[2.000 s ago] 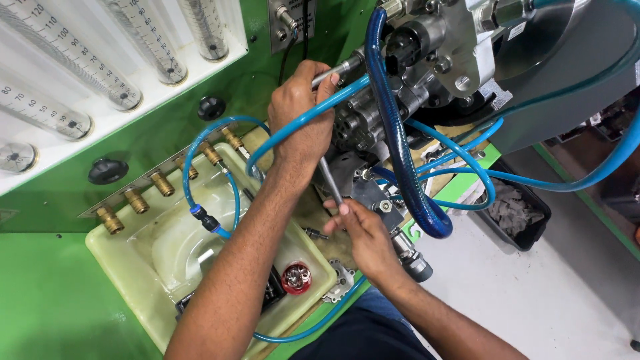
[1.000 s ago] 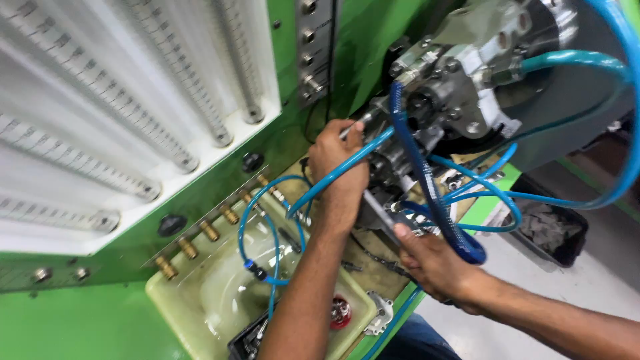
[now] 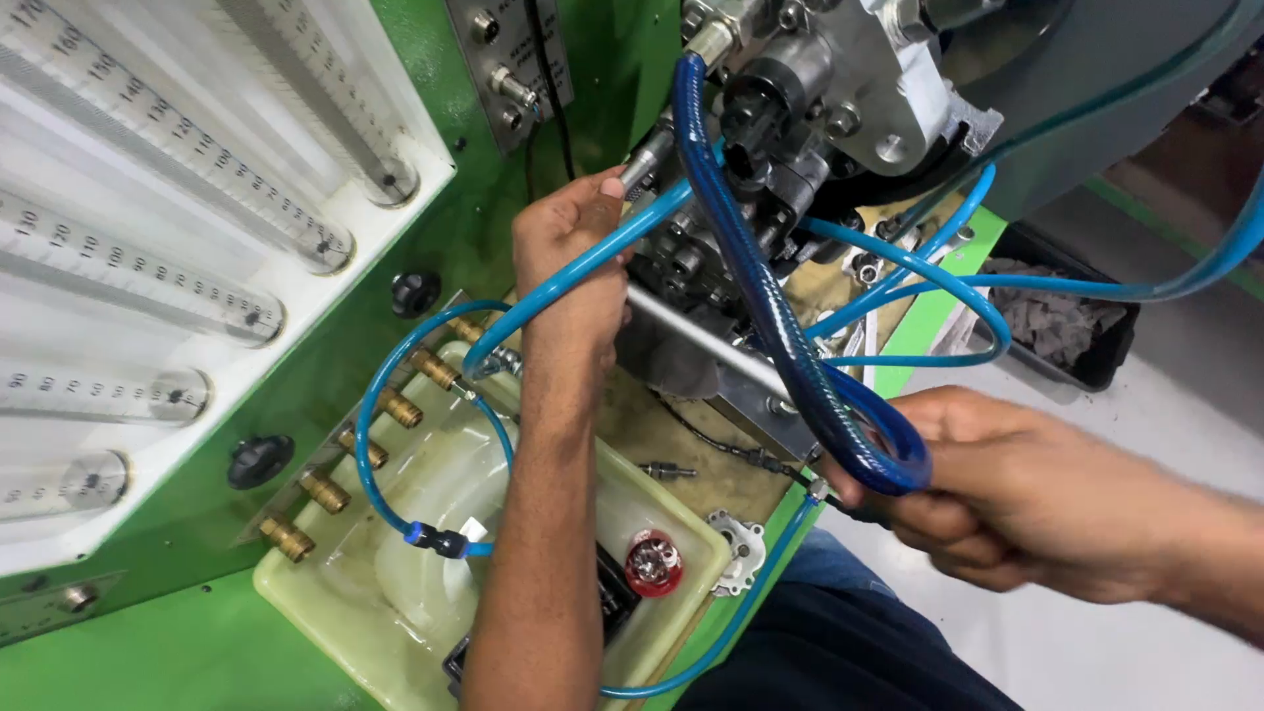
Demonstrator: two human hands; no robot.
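Observation:
My left hand [image 3: 573,257] is raised beside a metal pump assembly [image 3: 780,148], its thumb and fingers closed round a metal rod-like fitting [image 3: 647,158] at the assembly's left side. A light blue hose [image 3: 592,262] crosses over that hand's wrist. My right hand [image 3: 978,484] is lower right, its fingers curled near the bend of a dark blue braided hose [image 3: 760,267]. A long metal bar [image 3: 706,336] slants from near my left hand down toward my right, which appears to grip its end; the hose loop partly hides this grip.
Graduated glass tubes [image 3: 237,301] stand in a white frame on the left. Below are brass fittings [image 3: 323,491] and a pale plastic tray [image 3: 681,494] holding a red round container [image 3: 654,563]. A gasket-shaped metal part [image 3: 739,553] lies beside it. A black bin [image 3: 1106,346] is on the floor.
My right hand and the bar's outer end have swung outward to the right, away from my left hand. My left hand stays at the pump's side. The view has shifted.

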